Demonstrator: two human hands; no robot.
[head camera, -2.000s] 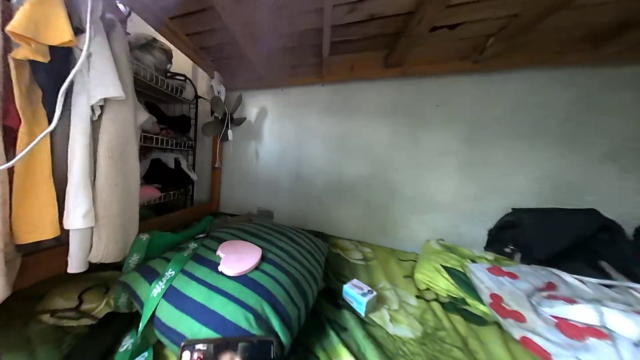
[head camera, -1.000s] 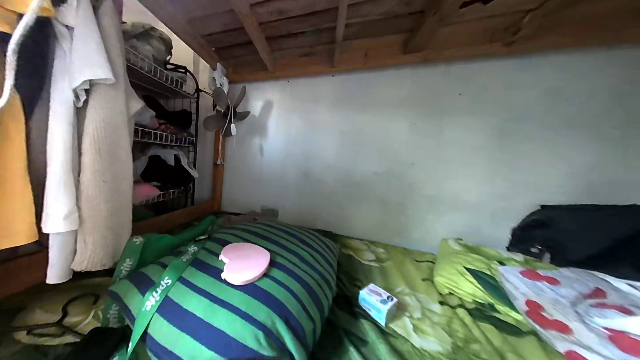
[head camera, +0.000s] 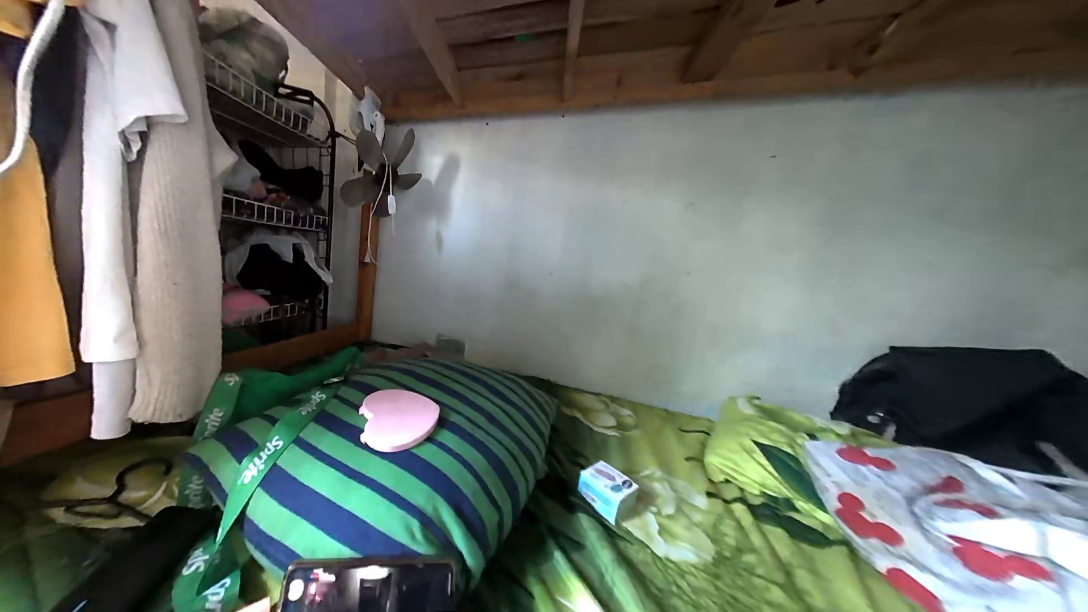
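Neither of my hands can be made out; a small skin-coloured patch shows at the bottom edge, left of a smartphone (head camera: 370, 585), too little to tell what it is. The phone's upper part rises into view in front of a green and navy striped pillow (head camera: 382, 484). On the pillow lies a pink heart-shaped object (head camera: 399, 420). A green Sprite strap (head camera: 270, 455) runs across the pillow's left side. To the right, a small blue and white box (head camera: 607, 491) rests tilted on the green floral bedding (head camera: 680, 527).
Clothes (head camera: 174, 238) hang at left before a wire rack (head camera: 272, 212). A small fan (head camera: 381, 174) is mounted near the corner. Wooden slats (head camera: 569, 51) span overhead. A black bag (head camera: 969, 408) and a red-patterned cloth (head camera: 918, 518) lie right. A dark long object (head camera: 136, 561) is lower left.
The phone, seen at the bottom two seconds ago and out of view one second ago, shows again at the bottom edge. The pillow, pink object and box have stayed in place.
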